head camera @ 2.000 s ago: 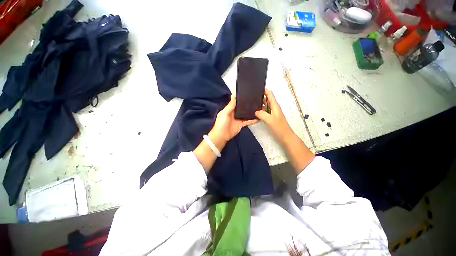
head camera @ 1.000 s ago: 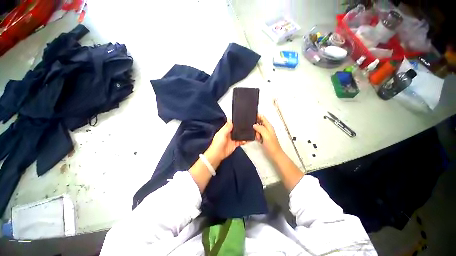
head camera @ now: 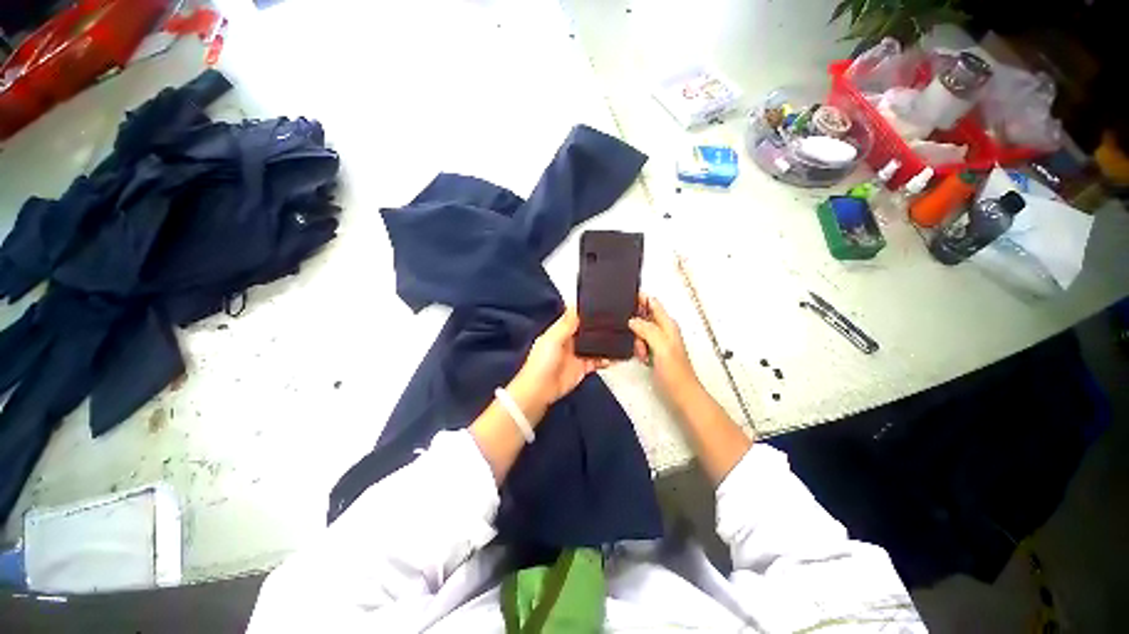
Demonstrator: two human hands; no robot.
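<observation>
A black smartphone [head camera: 610,292] is held upright over the table, its dark face towards me. My left hand [head camera: 560,362] grips its lower left side and bottom edge. My right hand [head camera: 660,342] holds its lower right edge, thumb near the front; whether this hand holds anything else is too small to tell. A navy garment [head camera: 477,248] lies on the table behind and below the phone, one part running towards my lap under my forearms. A slim silver-and-dark tool [head camera: 841,322] lies on the table to the right.
Navy garments [head camera: 161,235] are heaped at left, above a pale sheet [head camera: 93,542]. At right are a green box [head camera: 851,227], a blue-and-white box [head camera: 707,165], a round tub [head camera: 807,139], a red basket [head camera: 885,124], an orange bottle [head camera: 943,198] and a dark bottle [head camera: 977,228].
The view has tilted up, bringing the far basket and some green leaves further into sight. Both hands still hold the phone. The garment and the tool have not visibly moved on the table.
</observation>
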